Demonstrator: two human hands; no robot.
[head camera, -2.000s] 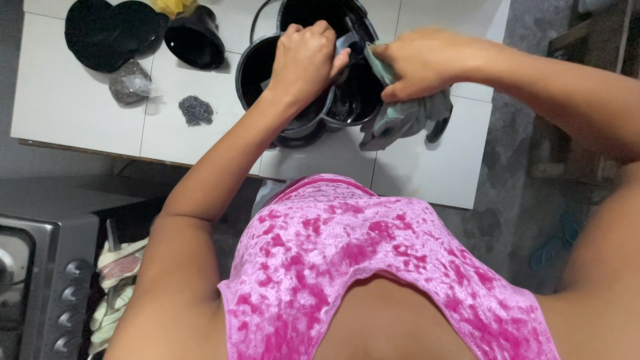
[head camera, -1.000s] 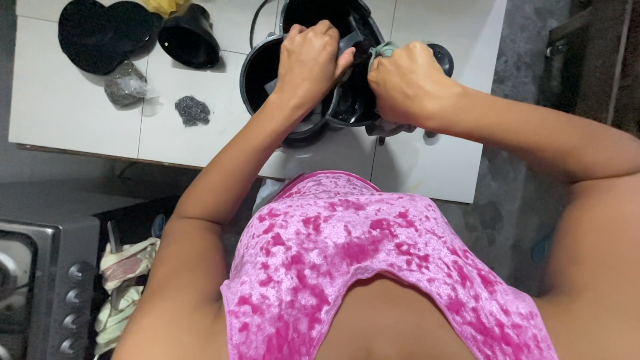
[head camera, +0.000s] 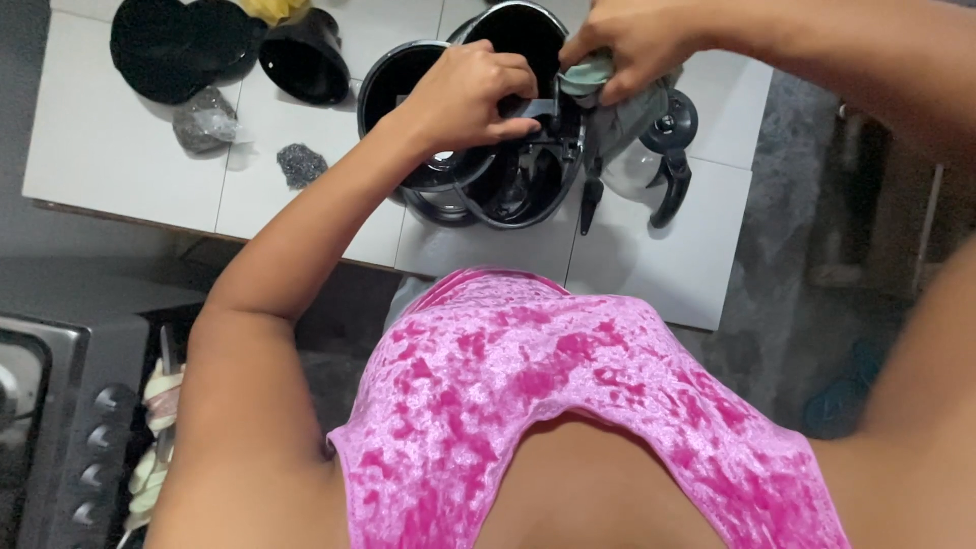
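A black plastic coffee maker body (head camera: 512, 217) stands on the white tiled table. My left hand (head camera: 480, 95) rests over its middle, fingers curled on an inner part; whether it grips that part is hard to tell. At the coffee maker's right rim, my right hand (head camera: 629, 49) holds a grey-green cloth (head camera: 621, 118), bunched, with one end pinched near the edge. Just right of the cloth is a glass carafe (head camera: 633, 169) with a black lid and handle (head camera: 675, 194). A black pointed plastic part (head camera: 590, 204) lies by the coffee maker.
On the tiled table (head camera: 114, 171), to the left, are a black rounded lid (head camera: 171, 49), a black funnel-shaped part (head camera: 306, 61), a tied plastic bag (head camera: 204, 122), a dark mesh scrubber (head camera: 302, 165) and a yellow thing (head camera: 276, 9). A stove (head camera: 69, 427) stands at lower left.
My right hand has moved up along the coffee maker's right rim with the cloth, uncovering the carafe's handle. My left hand stays over the middle of the coffee maker.
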